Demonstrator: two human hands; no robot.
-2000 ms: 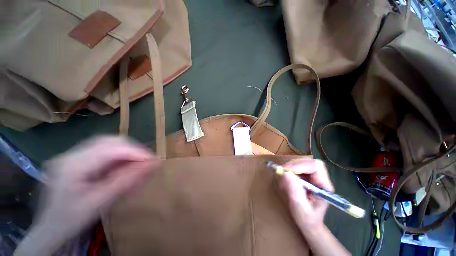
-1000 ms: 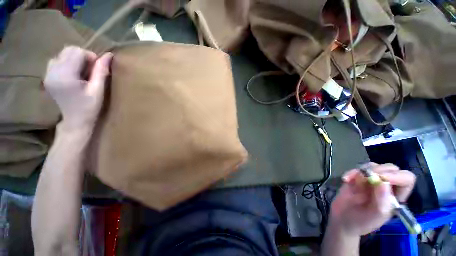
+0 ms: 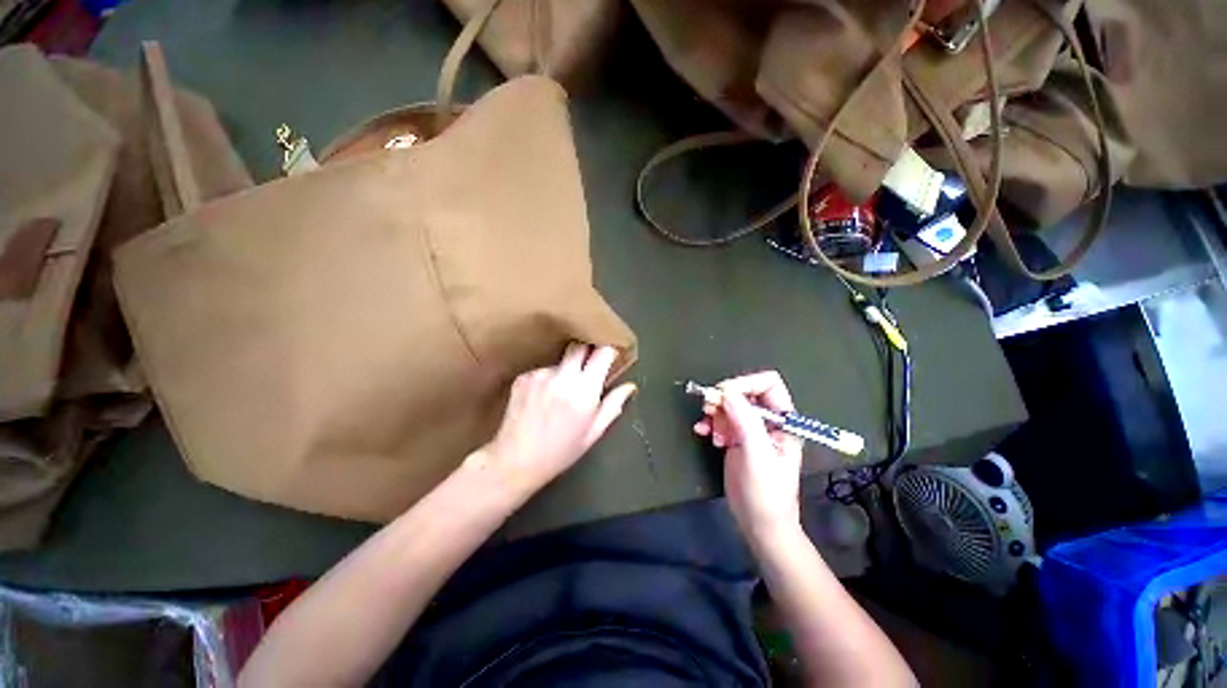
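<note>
A tan tote bag [image 3: 323,309] lies on the dark green table [image 3: 754,316], its mouth and a handle toward the back. A metal snap hook and a pale tab show at the mouth. My left hand [image 3: 559,410] pinches the bag's right bottom corner. My right hand [image 3: 758,444] holds a white thread burner pen [image 3: 807,430], its metal tip pointing left toward the corner, a short gap from it. Thin dark thread ends [image 3: 646,444] hang or lie just below the left fingertips.
Stacked bags [image 3: 54,255] lie left and heaped bags [image 3: 834,108] back right. A red can [image 3: 841,222] and black cable [image 3: 899,390] are on the right. A fan [image 3: 962,518], a blue crate [image 3: 1103,591] and a lined bin [image 3: 108,645] are below.
The bag has been turned and laid flatter. My left hand has moved from its upper edge to the right corner. My right hand has brought the pen left, near that corner.
</note>
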